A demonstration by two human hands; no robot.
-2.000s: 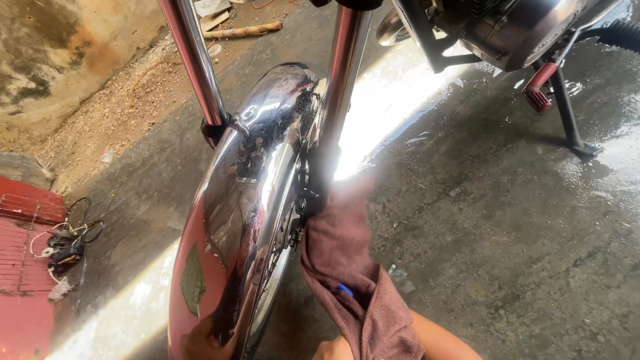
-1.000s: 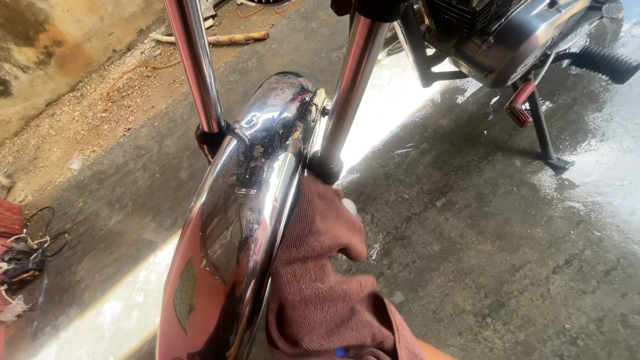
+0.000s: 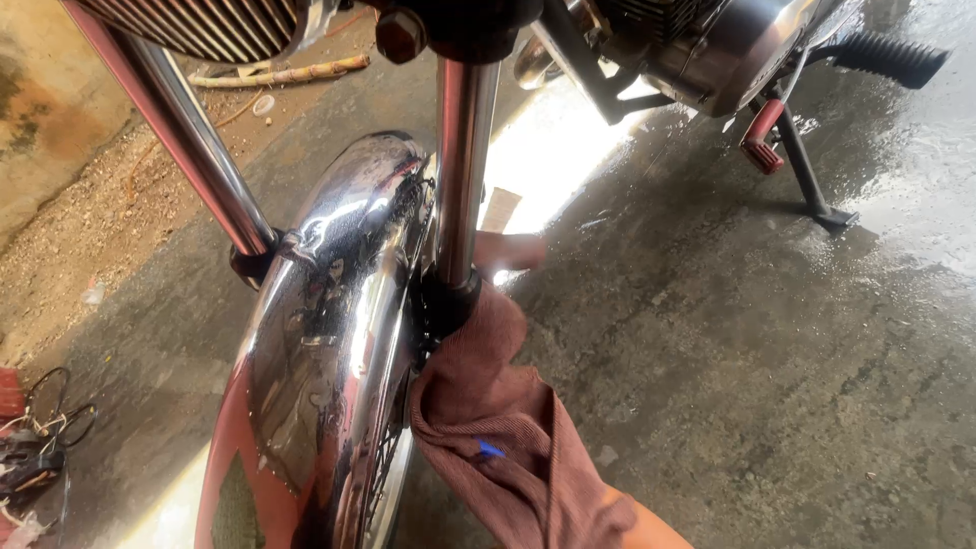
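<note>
A brown cloth [image 3: 488, 412] wraps most of my right hand [image 3: 640, 522]; bare skin shows plainly only near the wrist, at the bottom. The cloth lies against the lower part of the right chrome fork tube [image 3: 459, 168], by its black collar [image 3: 450, 305]. A blurred brownish shape behind that tube may be fingertips or cloth. Just left of the cloth is the shiny chrome front fender [image 3: 335, 335] of a motorcycle, with wheel spokes partly visible beneath its edge. My left hand is out of view.
The left fork tube [image 3: 198, 152] stands across the fender. At upper right are an engine [image 3: 717, 53], a rubber footrest [image 3: 888, 59], a red-tipped pedal [image 3: 762, 137] and a stand [image 3: 808, 175] on the wet concrete floor. Tangled cables [image 3: 57, 419] lie at the left edge.
The cloth-wrapped right hand has moved up along the fender's side to the fork collar since a second ago. The view has shifted, showing more of the motorcycle's upper parts.
</note>
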